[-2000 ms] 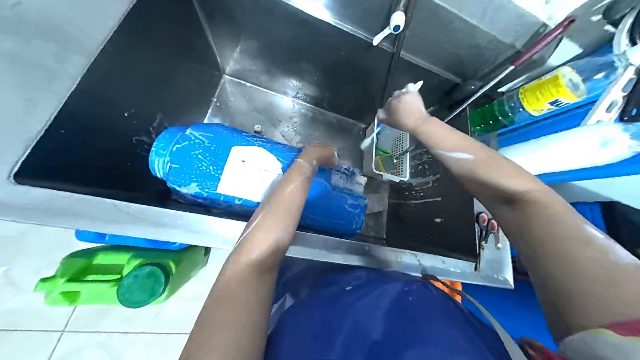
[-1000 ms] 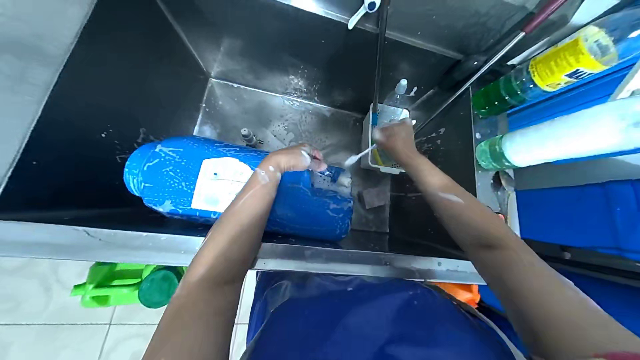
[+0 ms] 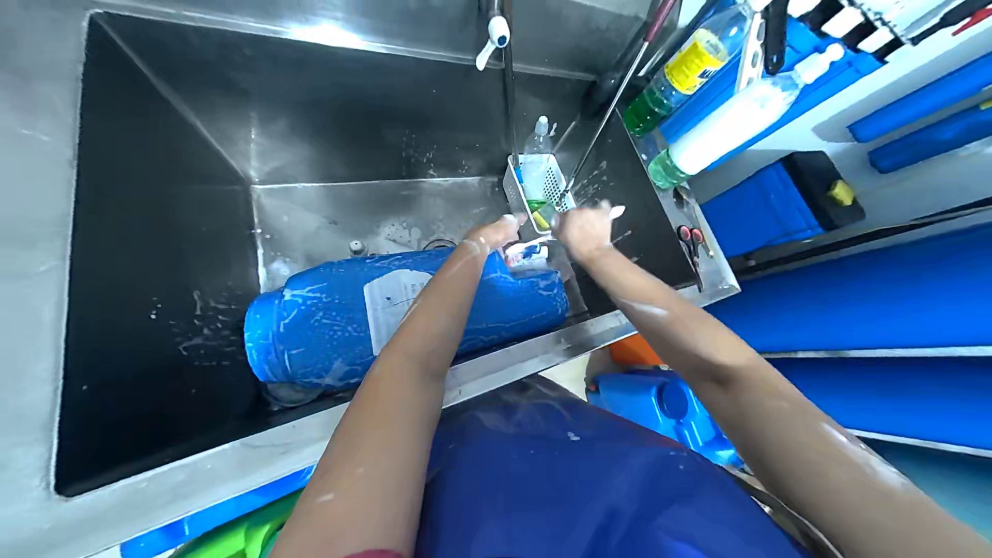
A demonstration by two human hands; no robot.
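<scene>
A soapy blue plastic container (image 3: 333, 325) with a white label lies on its side in the steel sink. My left hand (image 3: 494, 235) is at its right part, beside the recessed handle; whether its fingers grip anything is unclear. My right hand (image 3: 585, 231) is closed around a white-handled brush (image 3: 616, 211), whose white head seems to point left toward the container. Just behind my hands stands a white perforated basket (image 3: 552, 182) holding a green-and-yellow sponge (image 3: 540, 215) and other items. A small clear bottle (image 3: 540, 138) stands behind the basket.
A white tap lever (image 3: 496, 39) juts over the sink's back edge. A long rod with a red handle (image 3: 659, 19) leans into the basket. Scissors (image 3: 690, 240) lie on the right rim (image 3: 717, 263), near plastic bottles (image 3: 736, 120). Blue containers (image 3: 666, 411) stand below.
My right hand has moved down from above the basket to the area beside the container's handle. The view has turned and shifted noticeably.
</scene>
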